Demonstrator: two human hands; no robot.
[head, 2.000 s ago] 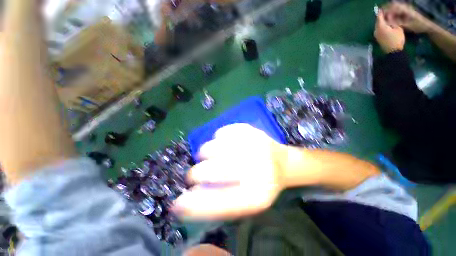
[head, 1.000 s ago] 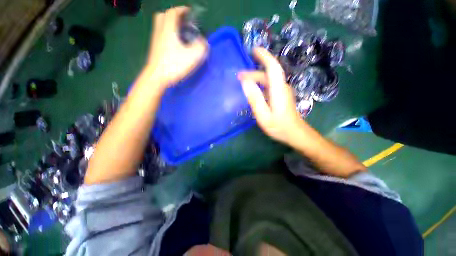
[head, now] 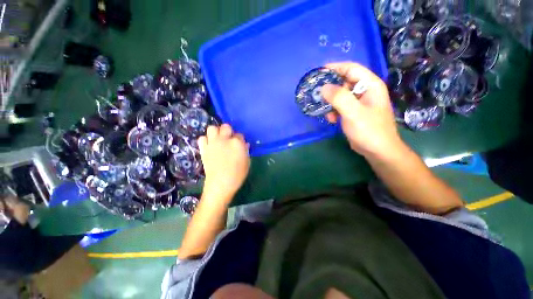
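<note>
My right hand (head: 368, 111) holds a round wired unit (head: 315, 92) by its edge above the blue tray (head: 234, 125). A small white plug (head: 360, 87) shows at its fingers. My left hand (head: 225, 157) is at the tray's near left corner, beside the left pile of round units (head: 146, 140); its fingers are curled and their tips are partly hidden, so I cannot tell whether it holds anything. Tiny clear rings (head: 346, 45) lie in the tray's far right part.
Another pile of round units (head: 447, 82) lies right of the tray. Black blocks (head: 82, 54) and a small wired disc (head: 102, 66) stand at the far left. A person's dark sleeve (head: 29, 248) shows lower left, another dark shape at the right edge.
The view has shifted, with the tray now higher in the picture. My right hand now holds a round unit. My left hand has moved from the tray's far side to its near left corner.
</note>
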